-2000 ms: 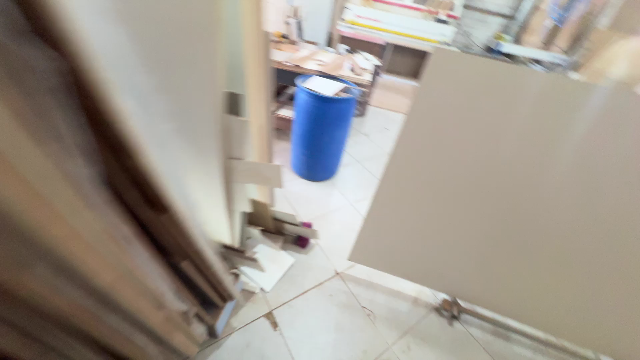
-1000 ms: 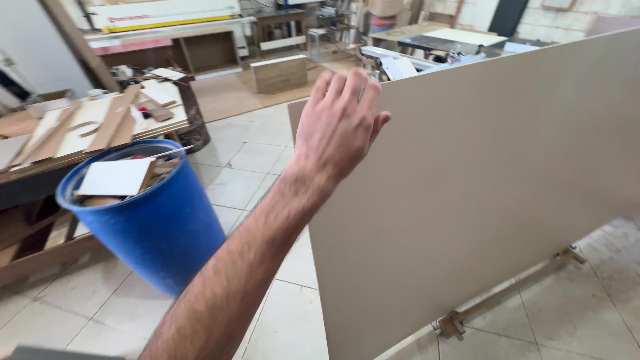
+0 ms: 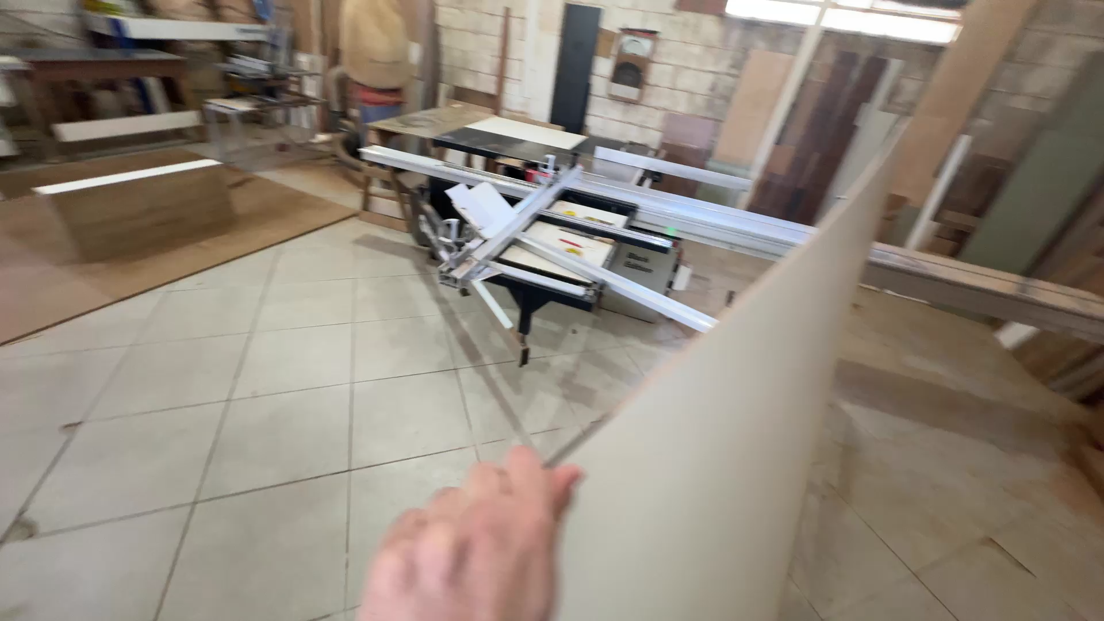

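Observation:
A large light-coloured board [image 3: 707, 448] stands on edge and runs from the bottom of the view up toward the right. My left hand [image 3: 474, 543], blurred by motion, grips its upper edge at the near corner, with the thumb on the board's face and the fingers over the edge. The far end of the board narrows away in front of a long metal rail. My right hand is out of view. The lower edge of the board is cut off by the frame.
Ahead stands a sliding table saw [image 3: 561, 250] with aluminium rails and a crosscut fence reaching over the tiled floor [image 3: 293, 397]. At the left a wooden box-like piece [image 3: 142, 211] rests on a brown sheet [image 3: 285, 203]. Boards [image 3: 828, 138] lean against the block wall.
My left hand, raised at the board's top corner one second ago, is now low in the view on its edge. The view has swung right; the blue barrel is out of sight.

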